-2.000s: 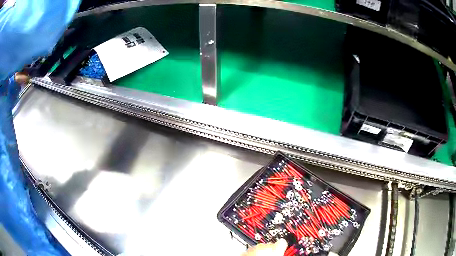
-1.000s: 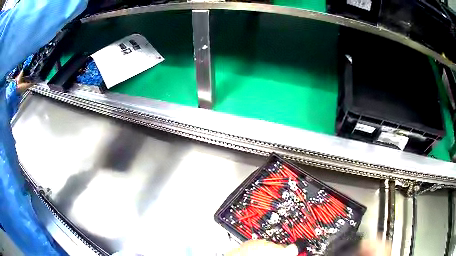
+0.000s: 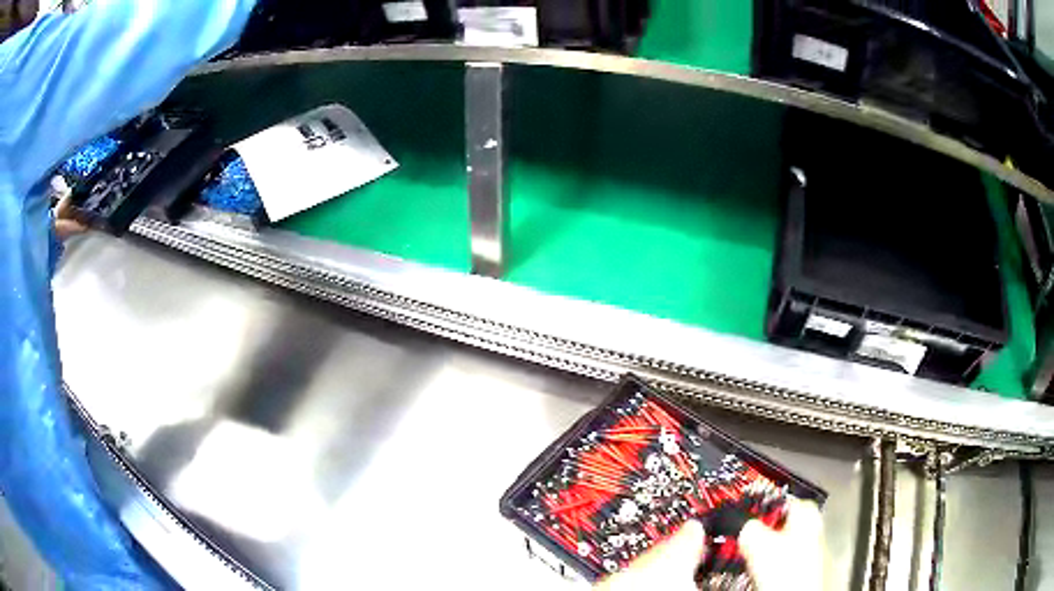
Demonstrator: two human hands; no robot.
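Note:
A black tray (image 3: 528, 515) sits tilted on the steel surface at the lower middle right. Red cable leads (image 3: 601, 464) lie in rows in it, with silvery ring terminals clustered mid-tray. My left hand (image 3: 665, 563) is at the tray's near edge, cut off by the bottom of the picture, its fingertips closed on dark-ended red leads. My right hand (image 3: 788, 552) is over the tray's near right corner, close to the left one, blurred and overexposed. Its fingertips meet the same dark and red cluster; its grip is unclear. The hands hide the tray's near right part.
Chain-like tracks (image 3: 462, 327) run behind the tray. A large black bin (image 3: 890, 254) stands on the green shelf at right. Blue parts (image 3: 231, 185) lie at left, partly under a white printed sheet (image 3: 312, 162). A coworker's blue sleeve (image 3: 93, 92) and hand are at far left.
The view has tilted up slightly, showing more upper bins. My right hand has come in from the right, beside my left hand. A black tray of small parts now shows by the coworker's hand.

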